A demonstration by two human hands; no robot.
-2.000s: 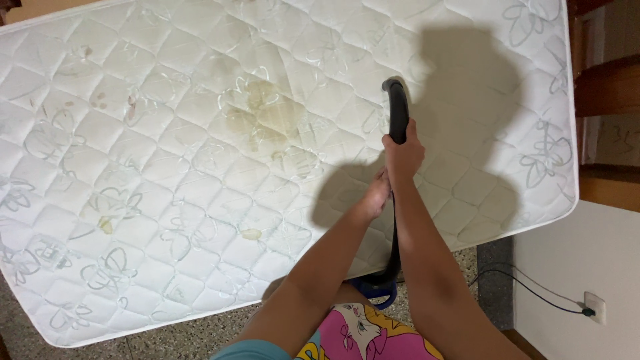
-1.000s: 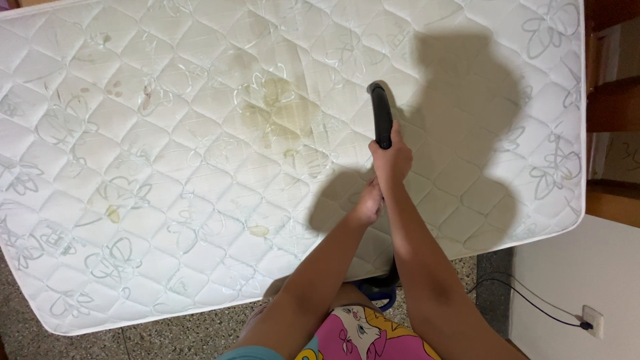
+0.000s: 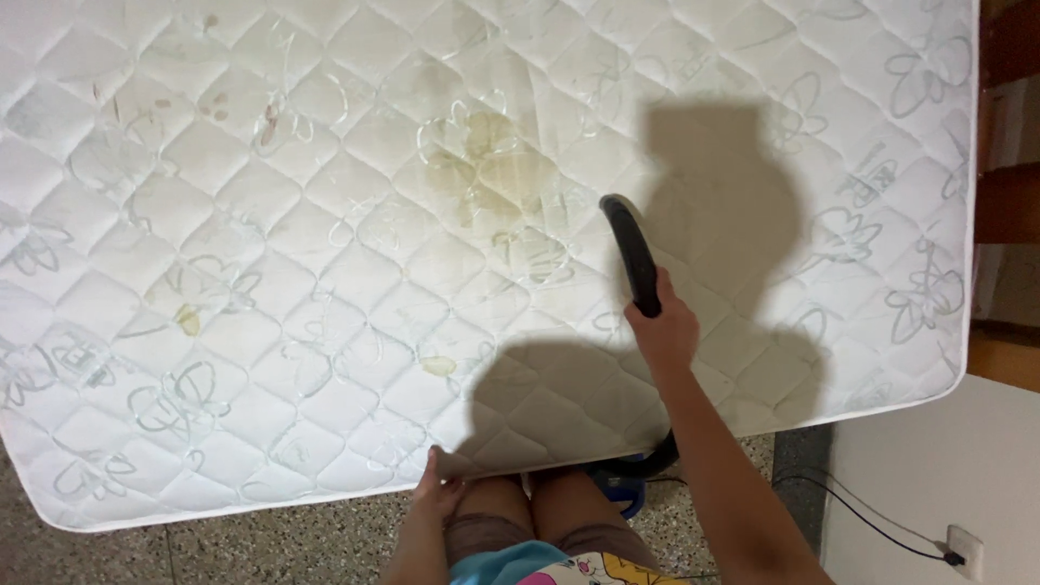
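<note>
A white quilted mattress (image 3: 325, 260) with grey floral patterns and several yellow-brown stains fills most of the view. My right hand (image 3: 666, 325) is closed around a curved black vacuum hose handle (image 3: 632, 252), whose tip rests on or just above the mattress, below and right of the largest stain (image 3: 491, 166). Down at the mattress's near edge, my left hand (image 3: 439, 486) touches the border with its thumb on top; its other fingers are partly hidden. A black hose (image 3: 654, 461) shows below that edge, beside a blue vacuum body (image 3: 624, 494) that is mostly hidden.
Speckled floor tiles (image 3: 268, 536) lie below the mattress. At the lower right, a black cord (image 3: 865, 516) runs to a wall outlet (image 3: 965, 552). Wooden furniture (image 3: 1007, 203) stands along the right side. My shadow falls across the mattress.
My left hand has left its place beside the right hand at the handle and moved down to the mattress's near edge. The right hand still grips the handle.
</note>
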